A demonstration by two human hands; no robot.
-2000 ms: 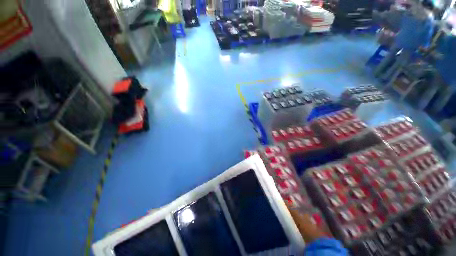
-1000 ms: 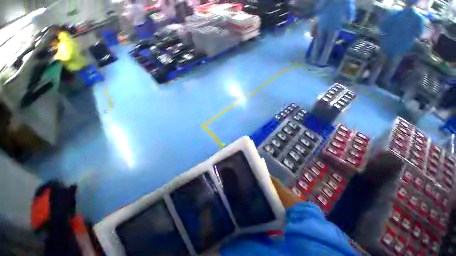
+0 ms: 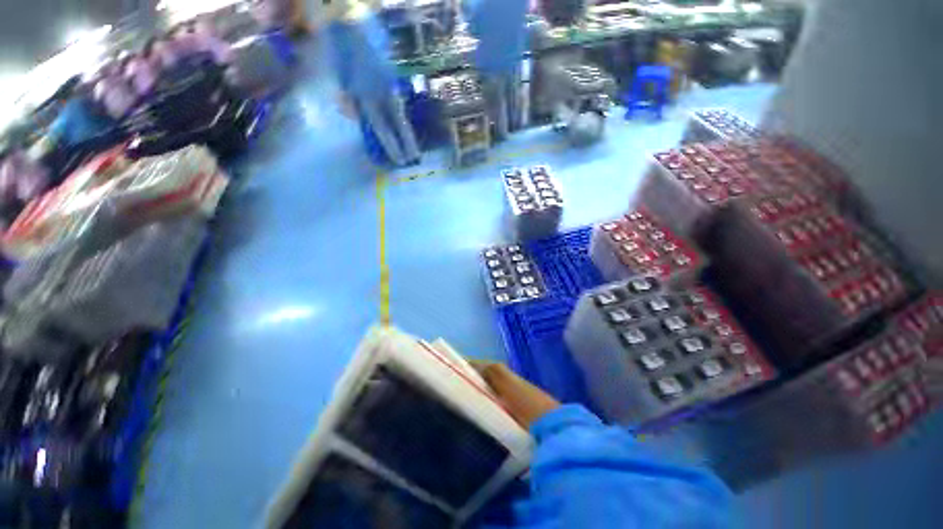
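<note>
A stack of white screen trays [image 3: 385, 356] is at the bottom centre of the view, tilted, its lower part cut off by the edge. Two dark glossy windows show in the top tray. My right hand [image 3: 514, 393], in a blue sleeve, grips the right side of the stack; its fingers are partly hidden behind the trays. My left hand is not in view.
Stacks of part trays [image 3: 672, 336] with grey and red parts stand at right on a blue plastic pallet [image 3: 543, 341]. More white and red trays [image 3: 155, 196] are at left. Two people in blue smocks [image 3: 362, 67] stand ahead by benches. A blue stool [image 3: 648, 91] is beyond. Yellow tape [image 3: 384, 248] marks the floor.
The view has swung to the right. The tray stack is still held and now appears steeper and lower in the view. The blue pallet and part-tray stacks show more fully.
</note>
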